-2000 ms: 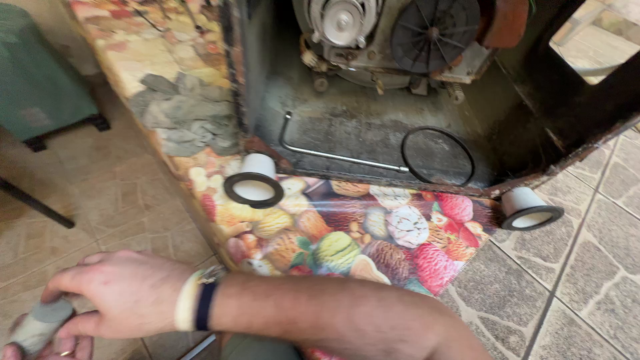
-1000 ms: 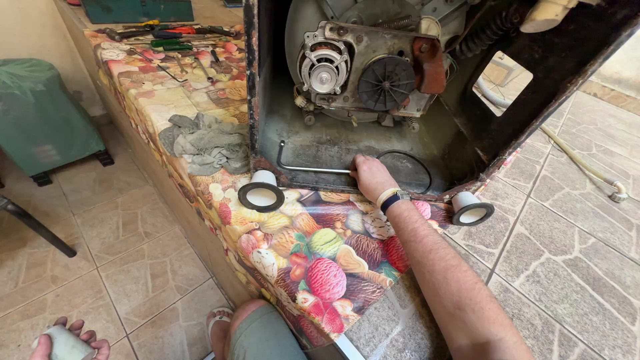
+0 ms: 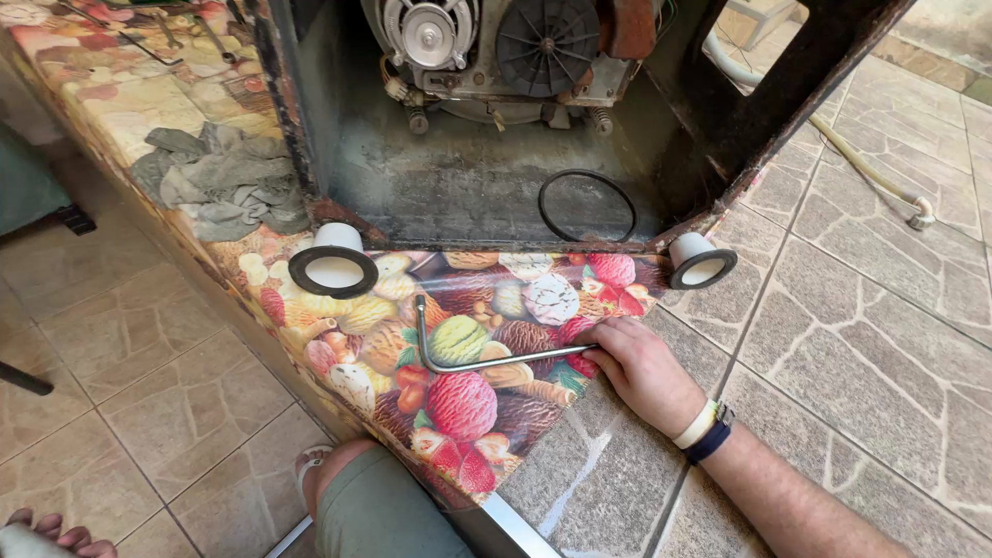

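Observation:
My right hand grips the long end of an L-shaped metal socket wrench, held over the cloth printed with ice cream scoops. At the lower left edge, my left hand has its fingers around a pale grey object, partly cut off by the frame. Behind the wrench lies the open underside of a washing machine cabinet, with its motor and black pulley. A black drive belt rests inside. White feet with black rims stick out at the left corner and right corner.
A crumpled grey rag lies left of the cabinet. Several tools are on the cloth at the upper left. A hose runs over the stone tiles at the right. My knee is at the ledge's edge.
One second ago the wrench lay inside the cabinet with my right hand at its end; now it is lifted out toward me, over the cloth. Two seconds ago my right hand was near my left.

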